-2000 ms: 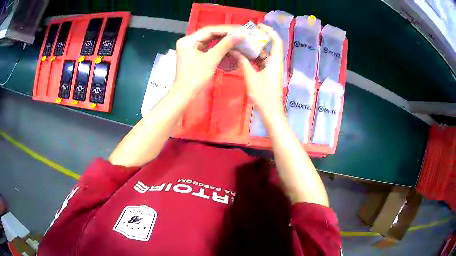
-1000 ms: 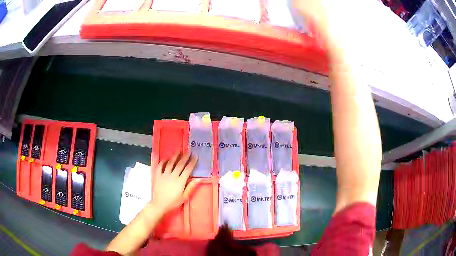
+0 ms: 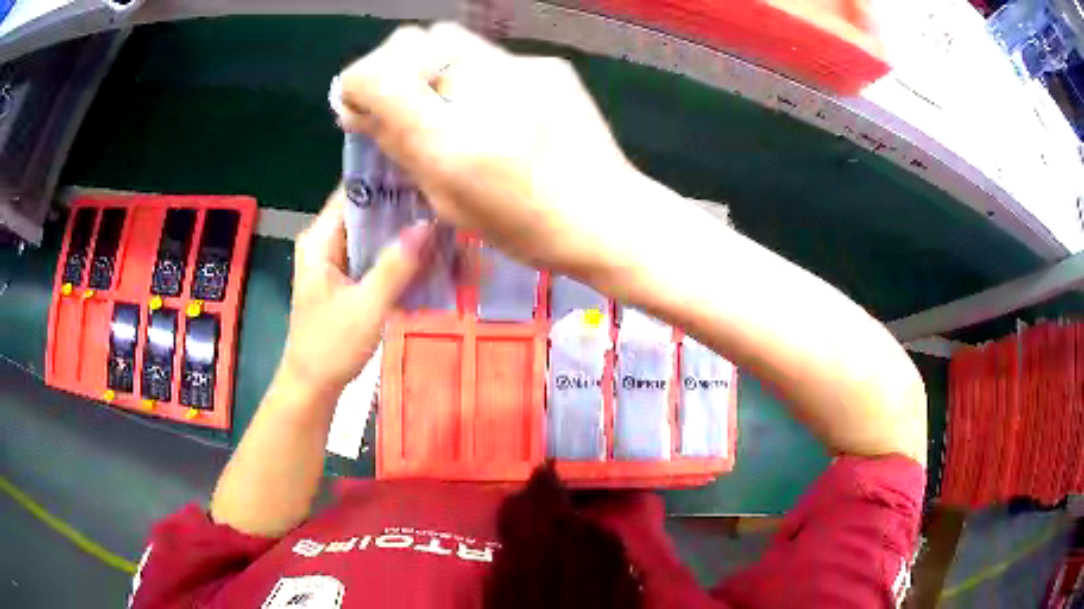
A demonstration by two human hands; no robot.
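A sleeved phone (image 3: 378, 196) with dark print stands above the back left of the red-orange tray (image 3: 559, 471). My left hand (image 3: 339, 292) grips its lower part from the left. My right hand (image 3: 476, 137) is closed on its top end, and my right forearm crosses over the tray. Sleeved phones (image 3: 643, 387) lie in the front row's right pockets, one with a yellow tab (image 3: 592, 318). Two front left pockets are bare. The back row is partly hidden by my right hand and arm. White empty sleeves (image 3: 354, 410) show left of the tray, mostly covered by my left hand.
A second red-orange tray (image 3: 83, 345) with bare black phones (image 3: 161, 351) lies at the left on the green surface. Stacked trays (image 3: 1014, 416) stand at far right. A red-orange tray edge (image 3: 820, 48) sits on the white shelf (image 3: 951, 143) above. The floor shows at lower left.
My right hand has come down from the upper shelf to the sleeved phone's top. My left hand has left the tray's left pockets and now holds the sleeved phone. The view has shifted.
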